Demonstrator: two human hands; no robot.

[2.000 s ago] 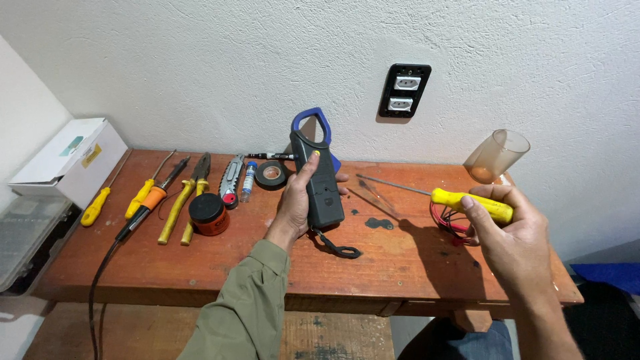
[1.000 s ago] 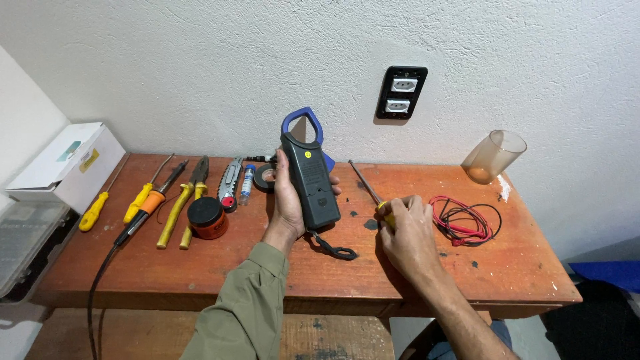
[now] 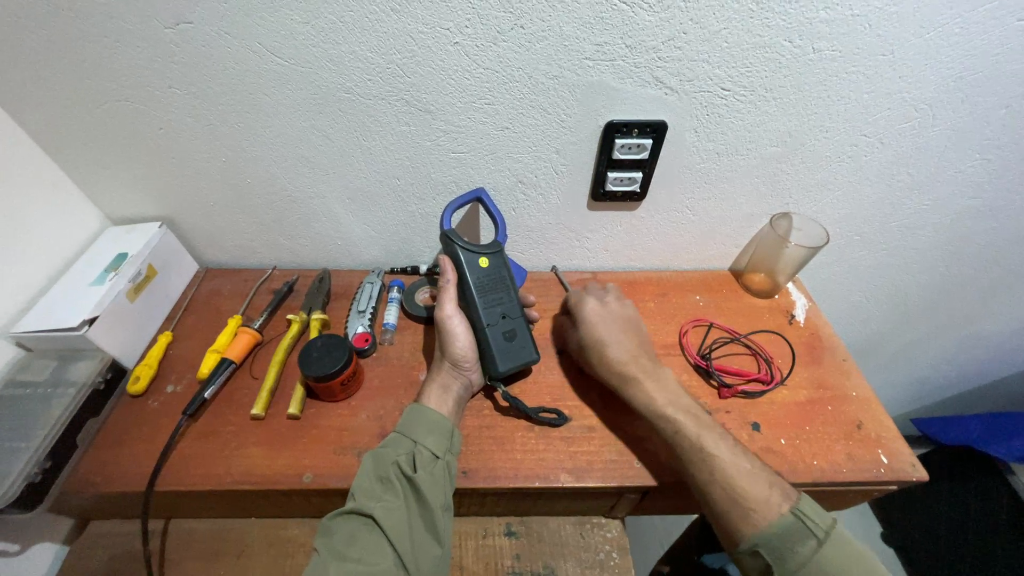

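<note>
My left hand (image 3: 458, 336) holds a clamp meter (image 3: 500, 312) with its back facing me, blue jaw up and wrist strap hanging below. Just right of it, my right hand (image 3: 604, 332) is low over the wooden table, closed around a screwdriver (image 3: 562, 278); only part of the shaft shows, and the yellow handle is hidden by the fingers. Behind my left hand lies a roll of black tape (image 3: 418, 299), partly covered. Coiled red and black test leads (image 3: 732, 364) lie to the right of my right hand.
Along the table's left side lie yellow-handled screwdrivers (image 3: 150, 364), a soldering iron (image 3: 242, 344), pliers (image 3: 278, 364), a lidded jar (image 3: 330, 368), a utility knife (image 3: 366, 312) and a small tube (image 3: 392, 312). A white box (image 3: 112, 288) stands far left, a clear cup (image 3: 788, 252) back right. A double socket (image 3: 630, 164) is on the wall.
My right hand, with the screwdriver, has moved left and down to the tabletop from above the test leads, which now show fully. My left hand keeps hold of the clamp meter.
</note>
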